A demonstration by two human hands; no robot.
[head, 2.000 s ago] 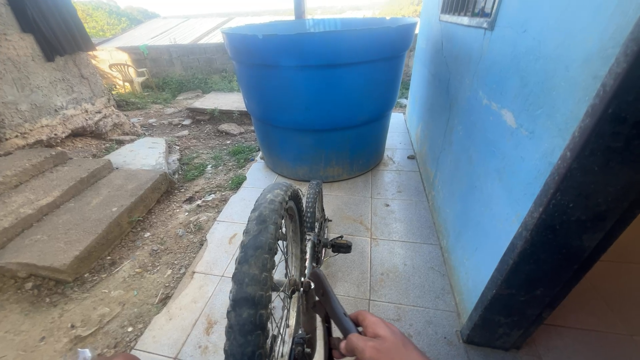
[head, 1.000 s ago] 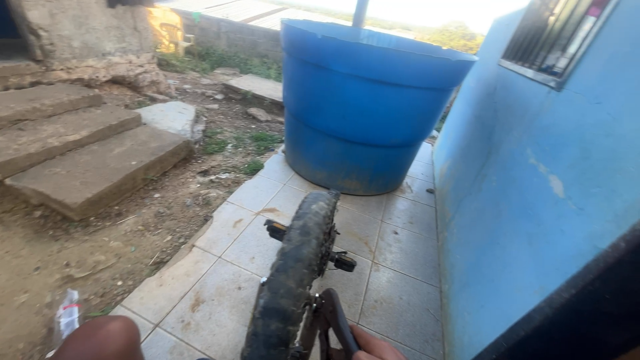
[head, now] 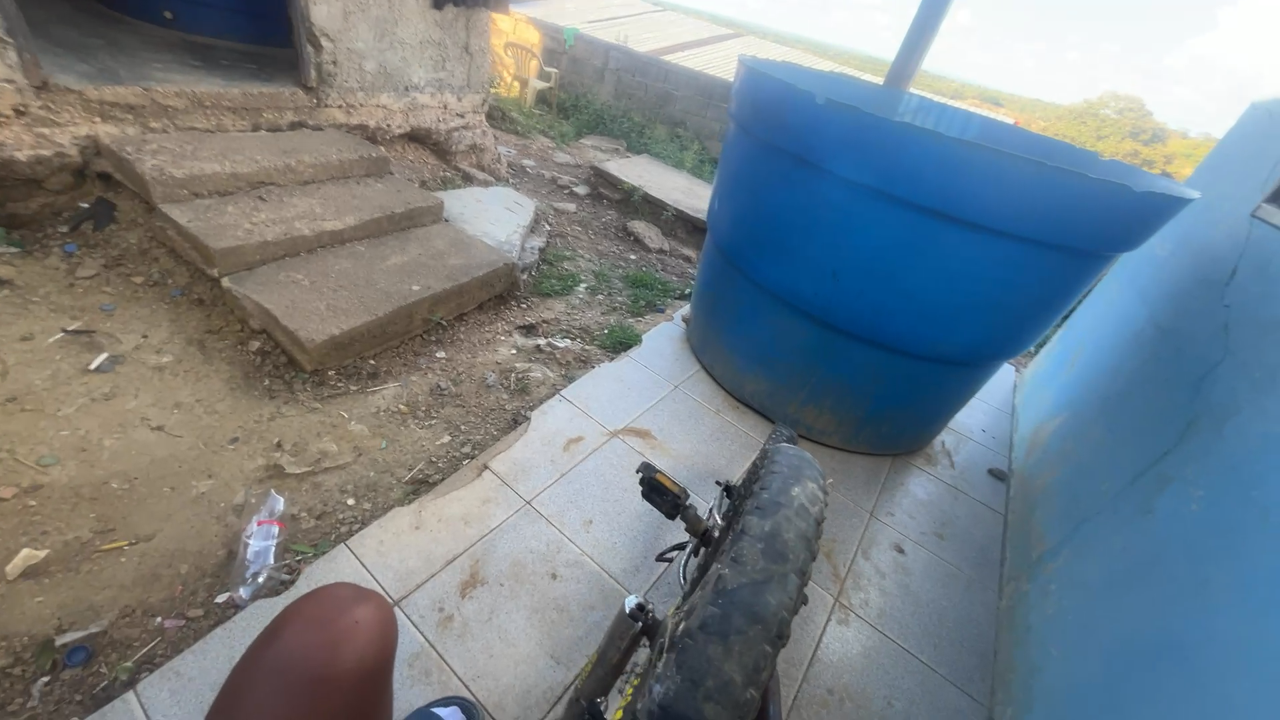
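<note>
A bicycle's knobby black tire (head: 745, 590) fills the lower middle of the head view, its wheel upright and leaning slightly right. Left of the tire a pedal (head: 662, 490) sticks out, and below it a dark frame tube (head: 610, 650) with yellow marks runs down out of view. A bare knee (head: 315, 655) shows at the bottom left, with part of a shoe (head: 447, 710) beside it. Neither my left hand nor my right hand can be seen, so what they hold is hidden.
A large blue plastic tank (head: 900, 270) stands on the tiled walkway (head: 510, 580) beyond the wheel. The light blue wall (head: 1150, 480) borders it on the right. To the left are concrete steps (head: 370, 280), bare dirt and a clear plastic bottle (head: 260, 545). A plastic chair (head: 530, 75) is farther back.
My right hand, on a dark bicycle part in both earlier frames, has left the view. The bicycle now shows its pedal and frame tube on the left of the tire. The view has swung left.
</note>
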